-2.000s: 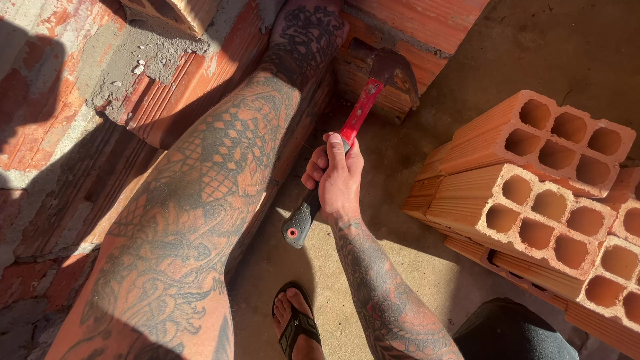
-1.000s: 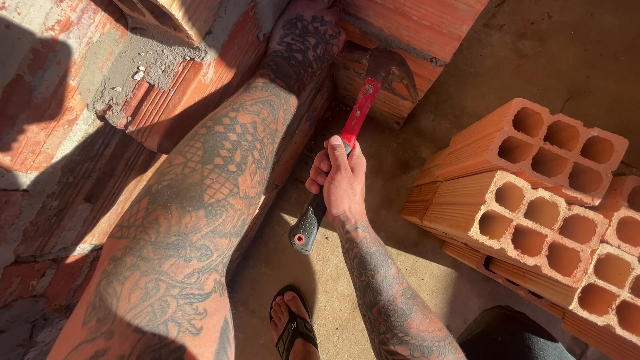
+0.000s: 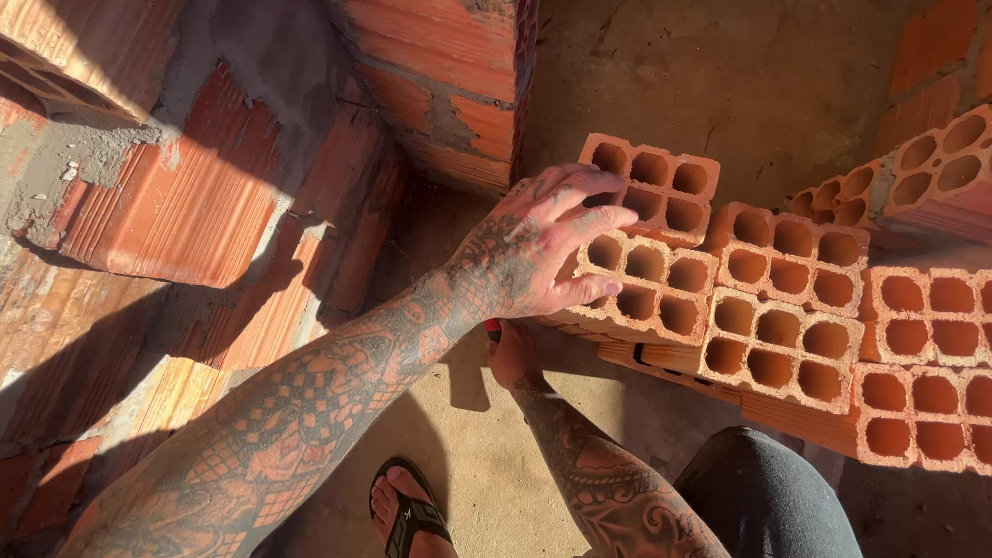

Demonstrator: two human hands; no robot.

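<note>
My left hand (image 3: 562, 236) reaches across to the near end of the brick stack, fingers spread over the hollow clay brick (image 3: 659, 283) and the one behind it (image 3: 690, 164). Whether the fingertips press on them is hard to tell. Below my left wrist, my right hand (image 3: 514, 355) is closed around a hammer, of which only a bit of the red handle (image 3: 493, 328) shows; its head is hidden under my left hand and arm.
Several more hollow bricks (image 3: 783, 349) are stacked at the right. On the left stands a brick wall (image 3: 178, 209) with fresh mortar (image 3: 70, 174) and a brick on top. A brick pier (image 3: 457, 85) rises beyond. My sandalled foot (image 3: 407, 508) is on the concrete floor.
My left hand has left the wall near the pier and moved right to the brick stack. The hammer, earlier in plain sight, is now mostly hidden. The view has shifted right.
</note>
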